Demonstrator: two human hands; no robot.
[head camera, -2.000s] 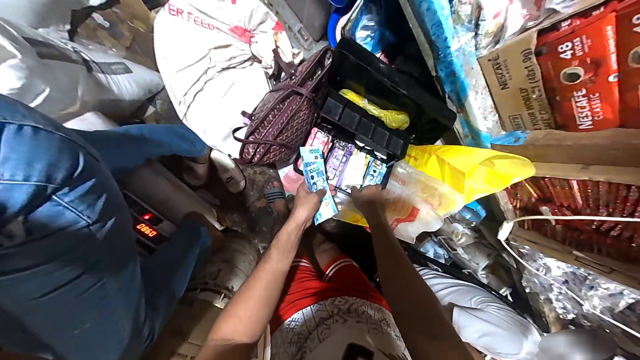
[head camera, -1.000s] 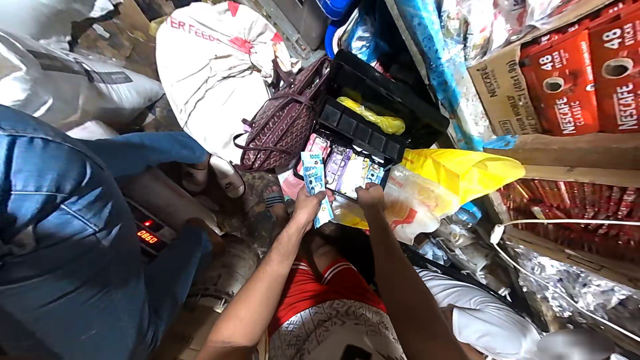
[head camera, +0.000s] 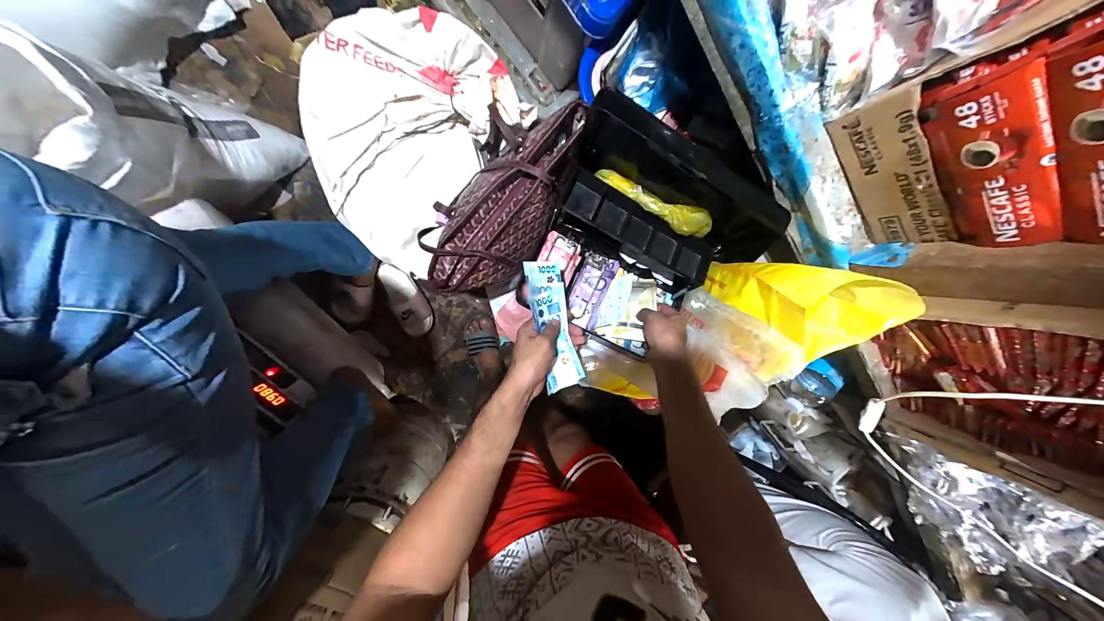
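Observation:
My left hand (head camera: 535, 352) is closed on several blue 1000 banknotes (head camera: 552, 323), which fan upward from its fingers. My right hand (head camera: 666, 335) is at the near right edge of a black cash box (head camera: 632, 226); its fingertips are too blurred to tell whether they hold anything. Bundles of purple banknotes (head camera: 593, 285) and pink banknotes (head camera: 561, 252) lie in the box beside other notes. A yellow plastic bag (head camera: 660, 205) rests across the box's black divided tray.
A purple woven handbag (head camera: 509, 203) and a white sack (head camera: 392, 129) stand left of the box. A yellow bag (head camera: 802, 306) lies to its right. A person in jeans (head camera: 129, 379) is at the left, near a red digital display (head camera: 268, 394). Coffee packs (head camera: 992, 164) fill the right shelf.

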